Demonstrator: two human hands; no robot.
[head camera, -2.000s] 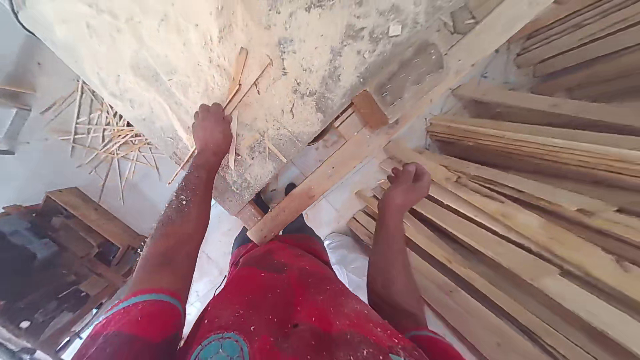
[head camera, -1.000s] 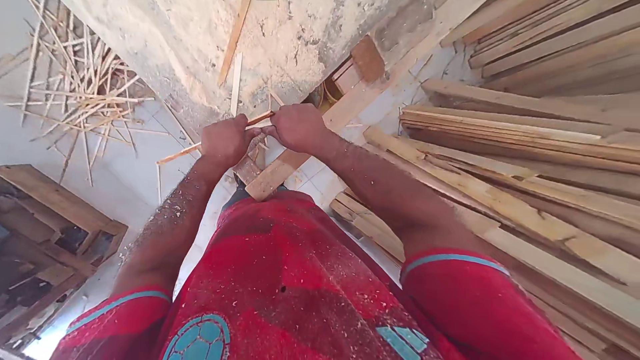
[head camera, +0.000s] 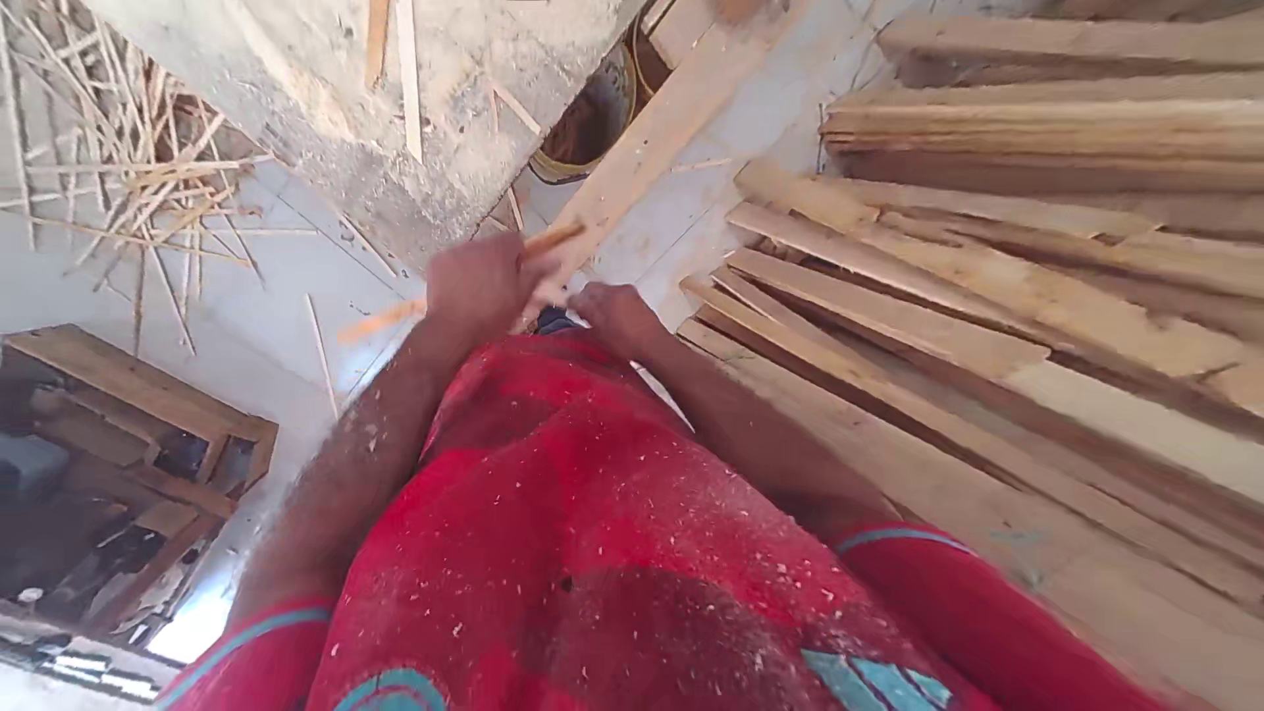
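My left hand (head camera: 476, 288) is closed around a thin wooden strip (head camera: 556, 238), close to the front of my red shirt. One end of the strip sticks out at the upper right of the fist and the blurred other end at the lower left. To the right, my right hand (head camera: 614, 314) is near the shirt hem with bent fingers; whether it holds anything cannot be seen. Beyond both hands a long wooden board (head camera: 657, 148) runs away from me beside the dusty work surface (head camera: 326, 109). Two narrow strips (head camera: 410, 84) lie on that surface.
Thin offcuts (head camera: 148, 168) are heaped on the tiled floor at the left. Stacked planks (head camera: 987, 286) fill the right side. A round container (head camera: 592, 123) stands under the surface's edge by the board. At lower left is a wooden frame (head camera: 148, 380) with dark items inside.
One second ago both hands were together on a thin strip; now they are apart and the left holds it. Earlier, my left hand was over the dusty surface and my right over the planks.
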